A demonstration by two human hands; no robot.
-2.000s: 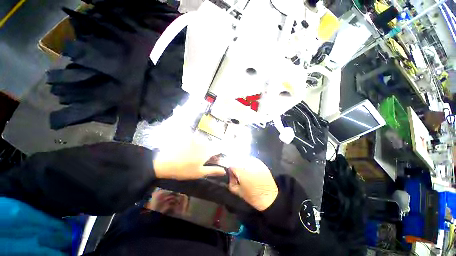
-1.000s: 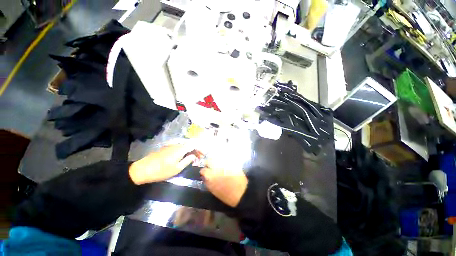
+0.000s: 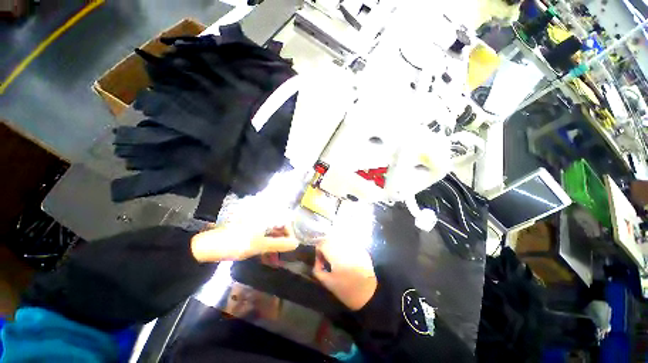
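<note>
My left hand (image 3: 245,243) reaches in from the left, its fingers pointing right below the machine head. My right hand (image 3: 349,275) is close beside it with curled fingers. Strong glare and blur hide what lies between the fingertips, so I cannot tell if either holds a piece. The white sewing machine (image 3: 362,145) with a red marking stands over them, a yellow-orange plate (image 3: 320,201) just beyond the fingers. A heap of black strips (image 3: 192,120) lies left of the machine.
Narrow black pieces with white lines (image 3: 451,209) lie right of the machine. A screen (image 3: 529,200) stands beyond them. A brown cardboard box (image 3: 117,85) is behind the heap, and a green crate (image 3: 586,190) is far right. The dark table (image 3: 444,283) extends right of my hands.
The view has shifted and turned since one second ago, and the machine and heap appear further right. My hands stay close together below the machine head, with slightly changed finger poses.
</note>
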